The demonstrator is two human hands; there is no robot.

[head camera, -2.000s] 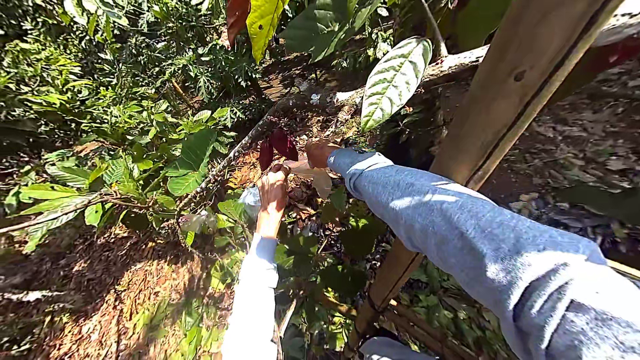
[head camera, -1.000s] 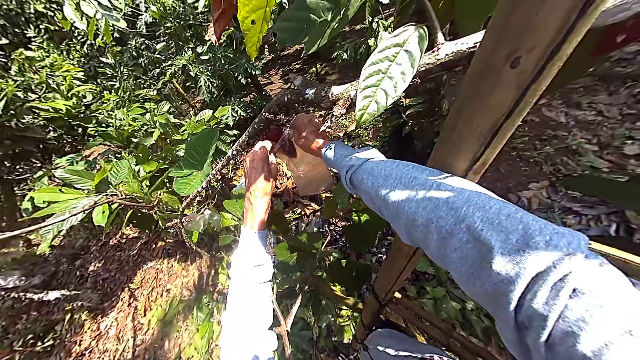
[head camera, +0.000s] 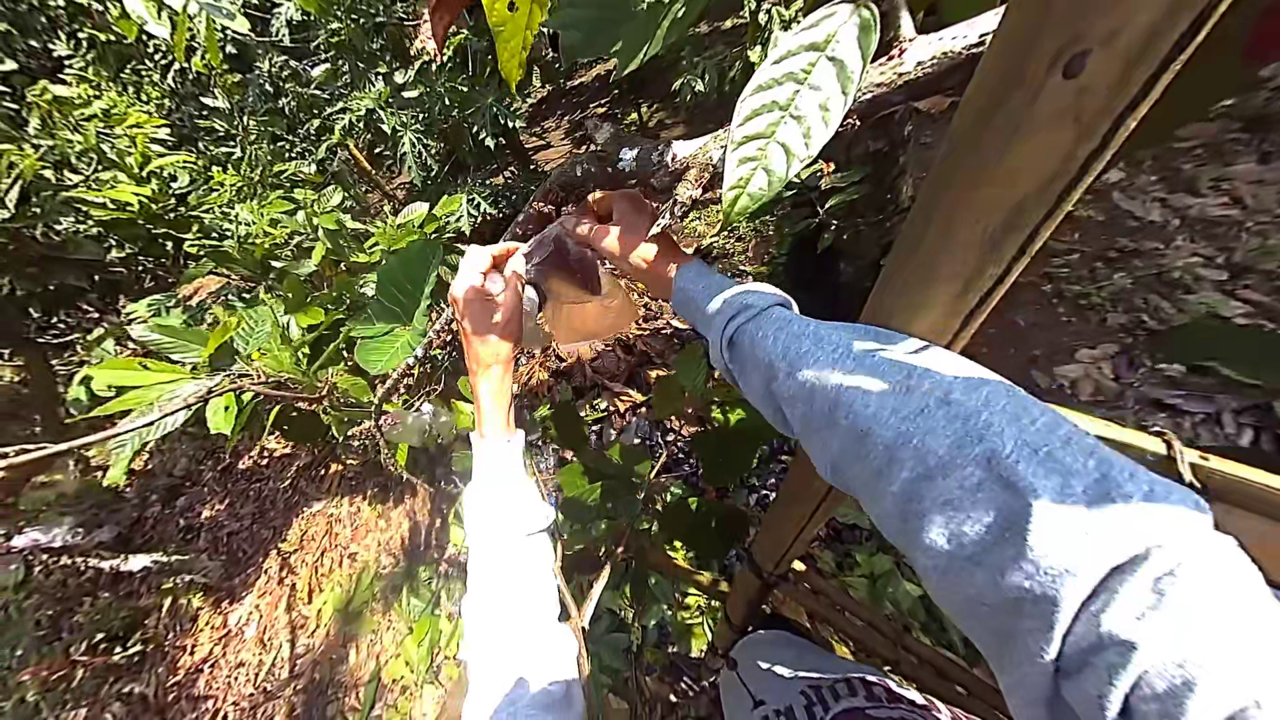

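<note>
My left hand (head camera: 490, 295) pinches the left edge of a thin, translucent bag (head camera: 590, 310), which seems to be plastic or paper. The fingers of my right hand (head camera: 625, 235) grip its upper right edge. Dark reddish-brown matter, perhaps a cacao pod, shows at the bag's upper part (head camera: 565, 262); its exact nature is unclear. Pale tan light passes through the lower part of the bag, which hangs down between the hands. Just behind both hands runs a lichen-spotted branch (head camera: 640, 160).
A large pale green leaf (head camera: 800, 105) hangs right of my right hand. A thick wooden pole (head camera: 1000, 180) slants down on the right, with bamboo rails (head camera: 890, 640) below. Leafy shrubs (head camera: 390, 310) stand at left over leaf litter (head camera: 250, 580).
Two seconds ago the dark red thing stood uncovered above my hands; now the bag is spread between them around or in front of dark matter. My hands have moved apart.
</note>
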